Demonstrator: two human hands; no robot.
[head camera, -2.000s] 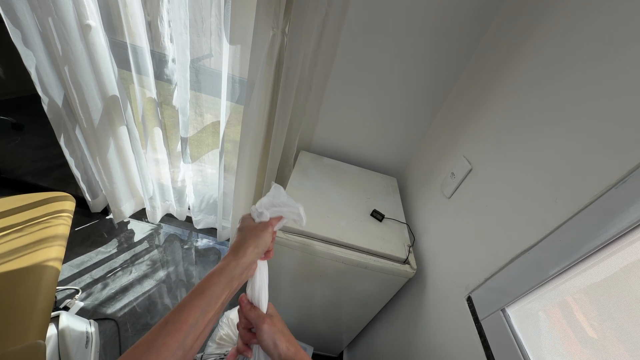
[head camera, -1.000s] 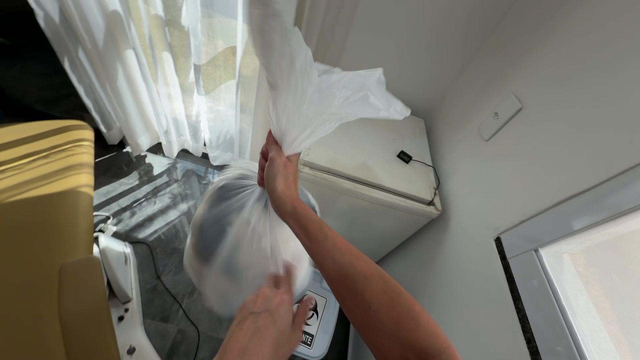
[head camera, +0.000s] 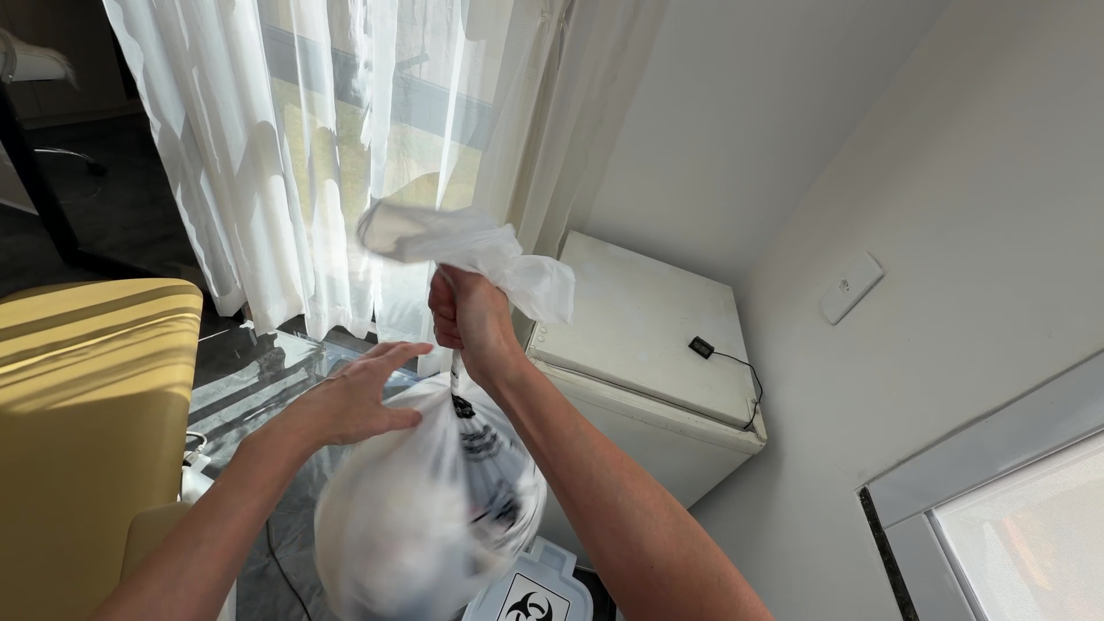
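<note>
My right hand (head camera: 473, 323) is closed around the twisted neck of a white translucent plastic bag (head camera: 405, 517). The bag's loose top flares out above my fist, and its full, rounded body hangs below, blurred, with dark print and unclear contents. My left hand (head camera: 371, 397) is beside the neck at the bag's upper left, fingers spread and holding nothing; whether it brushes the plastic I cannot tell. Under the bag, partly hidden, is a light grey bin lid (head camera: 552, 573) with a biohazard symbol.
A small white fridge (head camera: 647, 319) stands in the corner, a little black device (head camera: 701, 348) with a cable on its top. Sheer curtains (head camera: 250, 172) hang at the window. A yellow upholstered chair (head camera: 95, 414) is at the left, a wall socket plate (head camera: 852, 287) at the right.
One second ago my left hand was low against the bag's body; now it is up by the neck. The bag's loose top, raised high then, has flopped over. Two seconds ago both hands gripped the twisted plastic.
</note>
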